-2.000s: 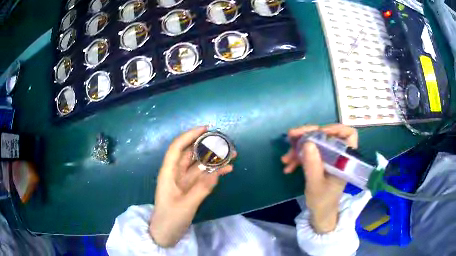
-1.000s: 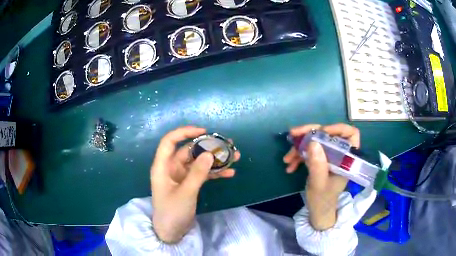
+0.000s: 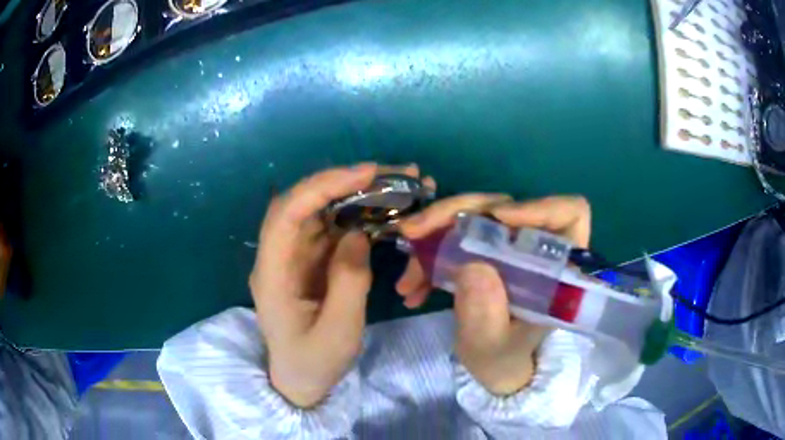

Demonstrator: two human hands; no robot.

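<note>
My left hand [image 3: 314, 266] holds a round silver watch case [image 3: 379, 204] by its edge, tilted, with its dark inside and a bit of orange-gold showing. My right hand [image 3: 495, 284] grips a clear glue syringe [image 3: 525, 273] with red-pink contents, a red band and a green rear end with a pale hose. The syringe's red front end is at the lower right edge of the watch case. My fingers partly hide the tip, so I cannot tell if it touches the case.
A heap of small metal parts [image 3: 116, 165] lies on the green mat [image 3: 344, 112] at the left. The black tray [image 3: 71, 60] with watch cases is at the upper left. A white parts plate [image 3: 707, 86] is at the upper right, beside a black controller [image 3: 772, 94].
My right hand has brought the syringe left to the watch case. My left hand has raised and tilted the case. The view has shifted, so tray and plate sit nearer the picture's edges.
</note>
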